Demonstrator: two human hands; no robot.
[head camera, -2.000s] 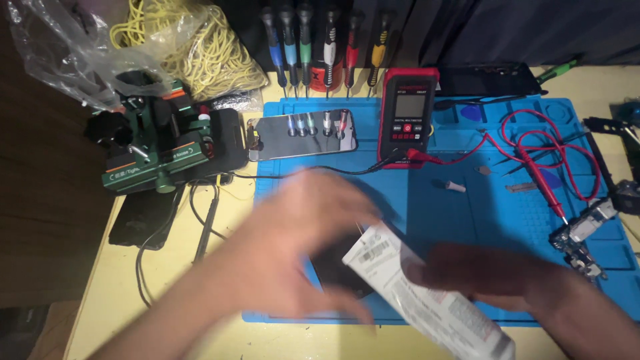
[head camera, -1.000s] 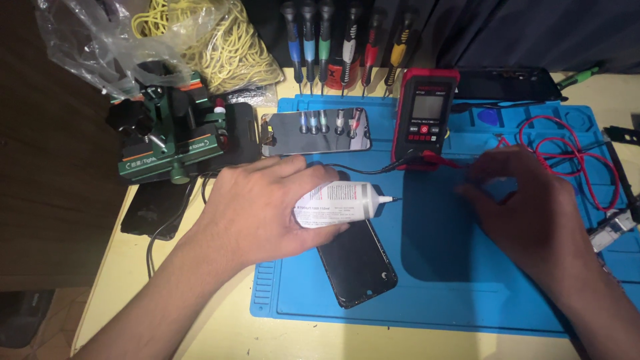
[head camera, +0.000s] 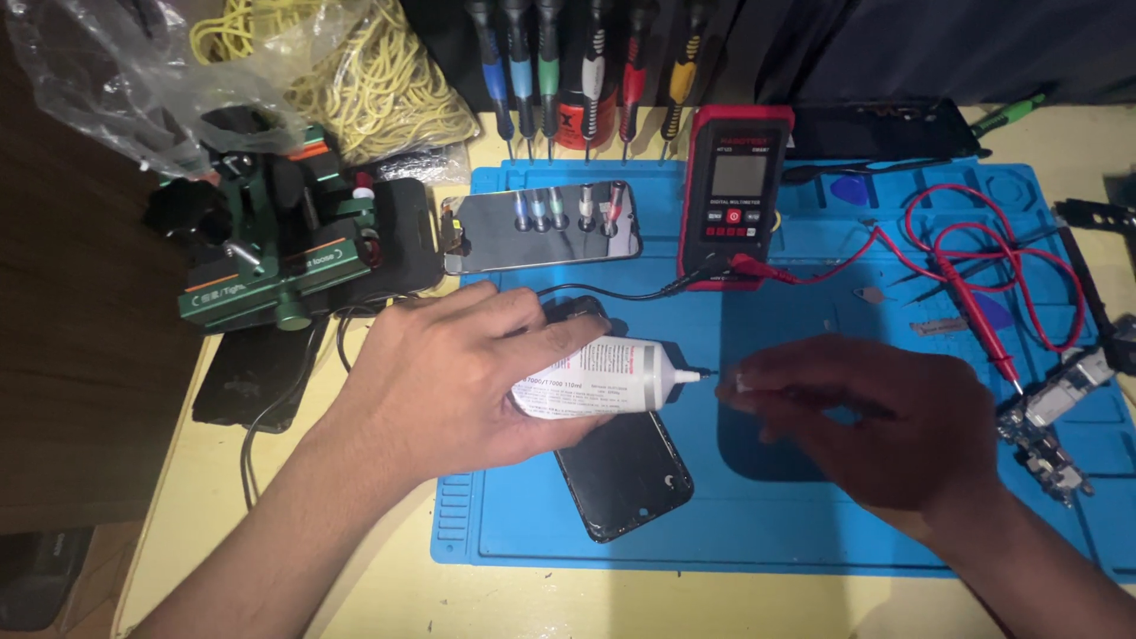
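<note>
A white glue tube (head camera: 595, 377) lies sideways in my left hand (head camera: 470, 382), its narrow nozzle pointing right with a thin dark pin or wire at the tip. My right hand (head camera: 861, 417) is just right of that tip, thumb and fingers pinched around a small pale thing, perhaps the tube's cap; it is blurred. Beneath the tube a black phone body (head camera: 626, 475) lies tilted on the blue silicone repair mat (head camera: 532, 532), its upper part partly hidden by my left hand and the tube.
Behind are a phone screen (head camera: 546, 231), a red digital multimeter (head camera: 735, 195) with leads, and several upright screwdrivers (head camera: 592, 80). A green clamp fixture (head camera: 275, 266) and bagged yellow cord (head camera: 390, 89) occupy the left. Circuit board parts (head camera: 1047, 444) lie at the right.
The tube was angled down to the right two seconds ago; now it lies level in my left hand, nozzle bared. My right hand has come down and left, close to the nozzle, since one second ago.
</note>
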